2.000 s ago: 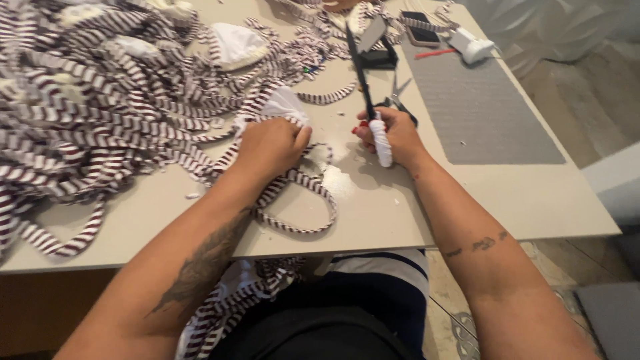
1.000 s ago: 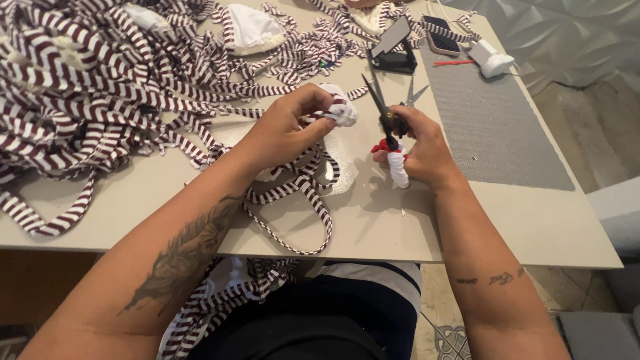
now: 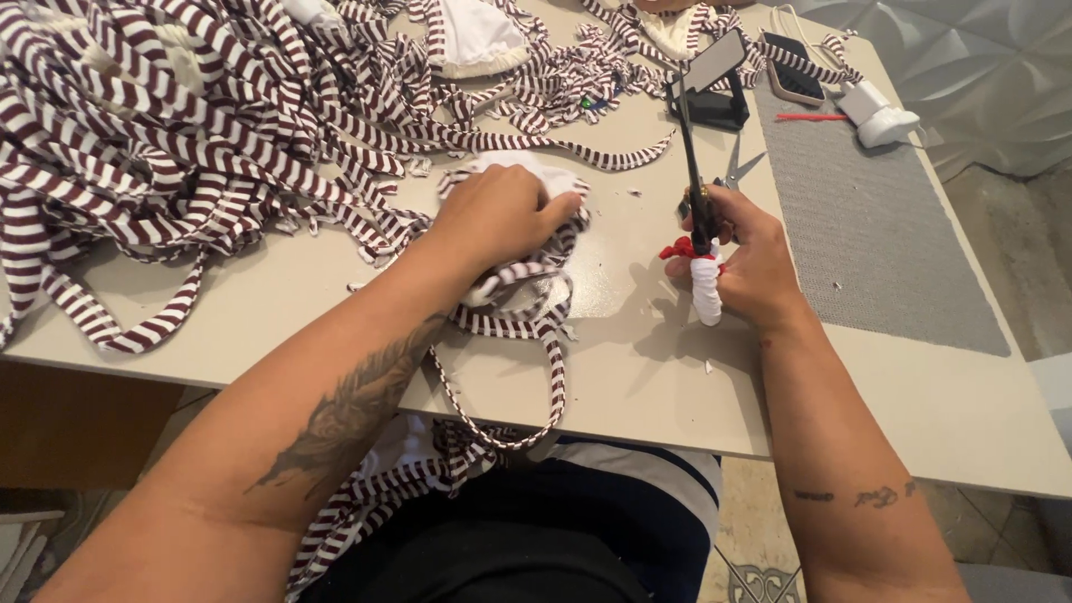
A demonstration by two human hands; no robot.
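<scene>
My left hand (image 3: pixel 502 213) lies on a striped maroon-and-white garment piece with a white cup (image 3: pixel 536 172); its fingertips are hidden, so its grip cannot be told. A looped striped strap (image 3: pixel 557 377) runs from under that hand over the table's front edge. In my right hand (image 3: pixel 749 251) are black-bladed scissors (image 3: pixel 691 159), upright, their handle wrapped in white and red cloth. Left of both hands spreads a large heap of striped straps (image 3: pixel 167 126). A loose strap end (image 3: pixel 628 157) curves between the heap and the scissors.
Behind my right hand lie small scissors (image 3: pixel 734 172) and a black stand (image 3: pixel 712 105). A phone (image 3: pixel 794 71), a red stick (image 3: pixel 811 117) and a white plug adapter (image 3: pixel 875 115) are around the grey mat (image 3: pixel 879 226). More striped fabric (image 3: pixel 377 486) lies on my lap.
One second ago my left hand held the white part raised with bent fingers; now the hand is lowered over the piece on the table. The scissor blades, apart then, now look closed.
</scene>
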